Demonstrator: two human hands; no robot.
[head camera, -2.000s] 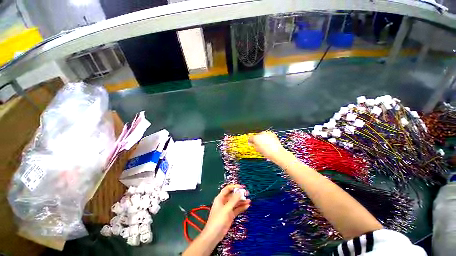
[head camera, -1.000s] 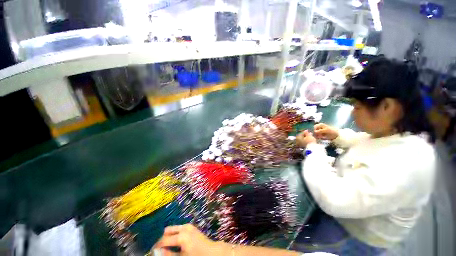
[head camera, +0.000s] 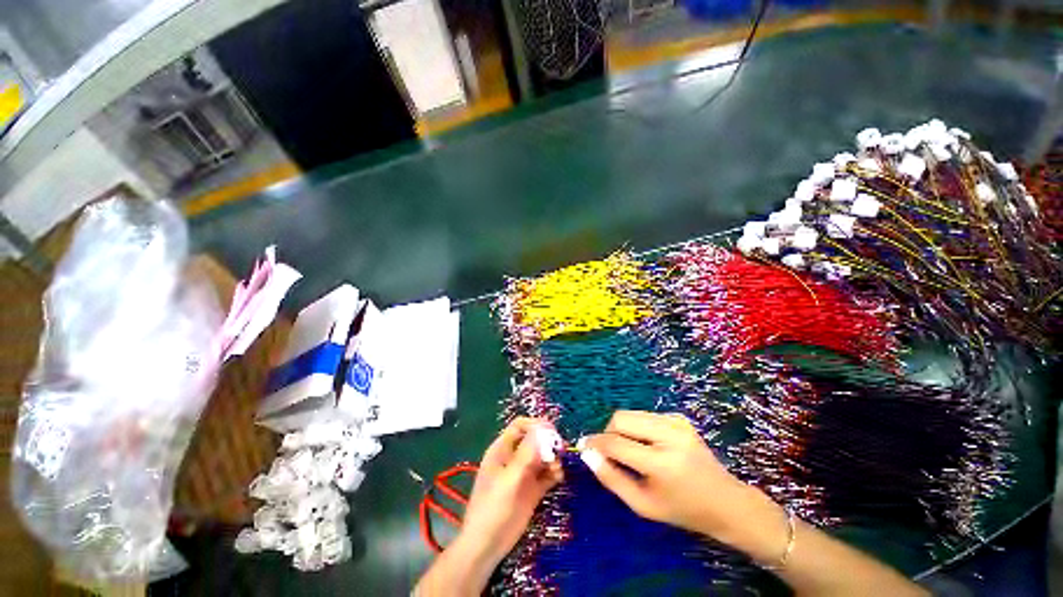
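Observation:
My left hand (head camera: 507, 478) holds a white connector housing (head camera: 547, 443) between thumb and fingers, above the left edge of the wire bundles. My right hand (head camera: 659, 466) pinches a thin wire whose end is at the housing; a little yellow shows between the hands. The rest of the wire is hidden. Yellow wires (head camera: 583, 296) lie at the top, green wires (head camera: 606, 373) below them and blue wires (head camera: 618, 542) nearest me, partly under my right hand. Red wires (head camera: 798, 306) and black wires (head camera: 903, 449) lie to the right.
Loose white housings (head camera: 305, 499) are heaped at left, before a small carton (head camera: 305, 379) and white sheet (head camera: 417, 364). Red-handled scissors (head camera: 429, 513) lie beside my left hand. A plastic bag (head camera: 111, 397) is far left. Harnesses (head camera: 921, 239) are piled at far right.
The view swung right to a seated worker and came back. My right hand has moved from the yellow wires to the housing at my left hand, holding a wire end there.

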